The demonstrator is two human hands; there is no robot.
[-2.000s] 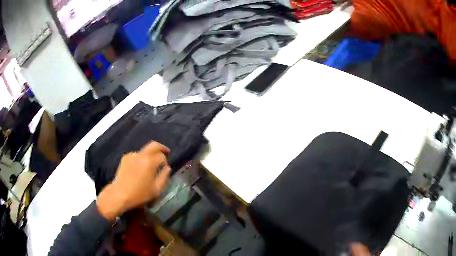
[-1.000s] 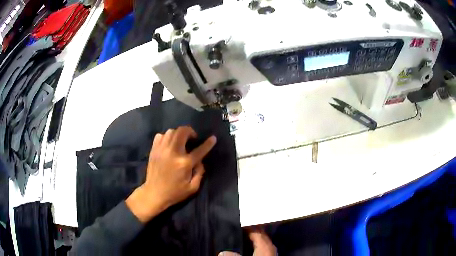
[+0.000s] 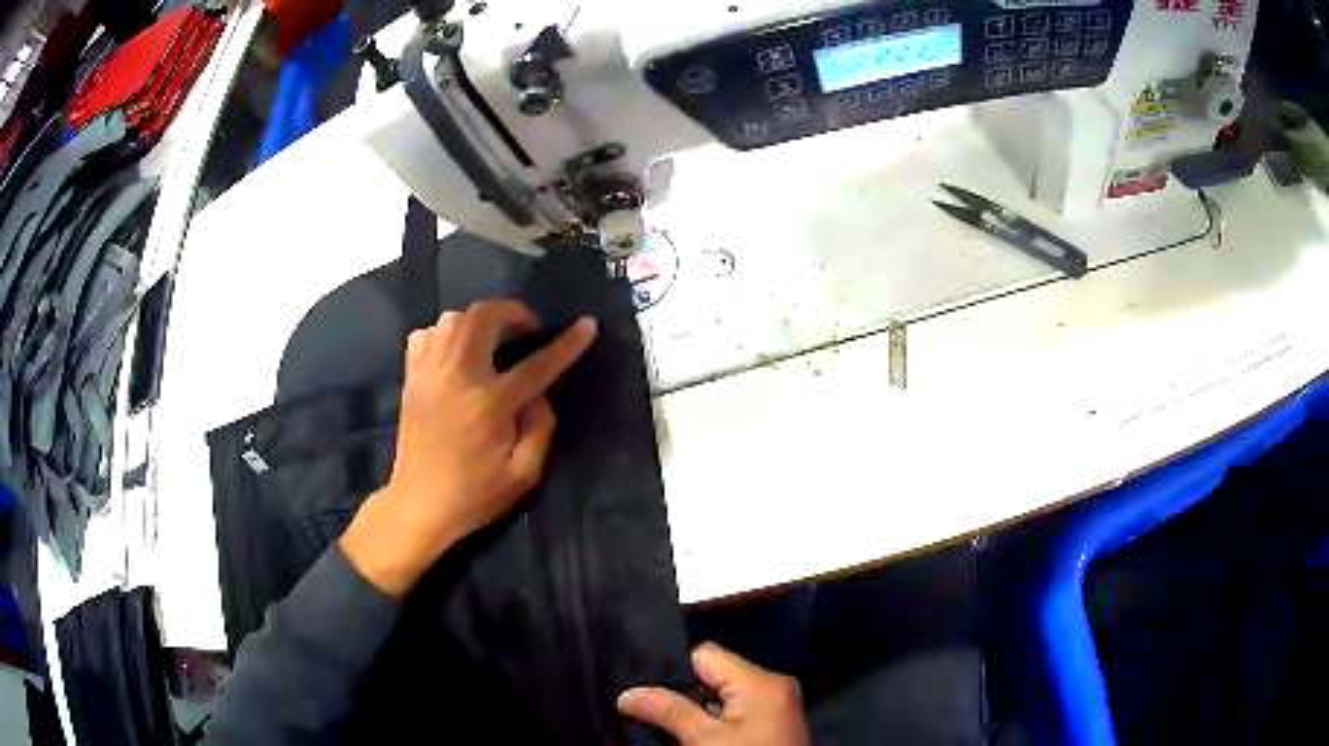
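The black bag panel lies on the white table at the left of the sewing machine, its top right edge under the presser foot. A black pocket panel with a small pale mark lies over it. A webbing tab sticks out past the rounded top edge. My left hand lies on the black cloth just below the needle area, fingers spread, pressing it flat. My right hand pinches the cloth's right edge between thumb and fingers near the table's front edge.
Thread snips lie on the machine bed to the right. A blue bin with black pieces stands at the lower right. Grey strips and red pieces are heaped at the left. A dark phone-like slab lies beside the grey heap.
The view has shifted, so the machine sits higher and further left. My right hand has come up from below the table edge and now grips the cloth edge. My left hand stays on the cloth.
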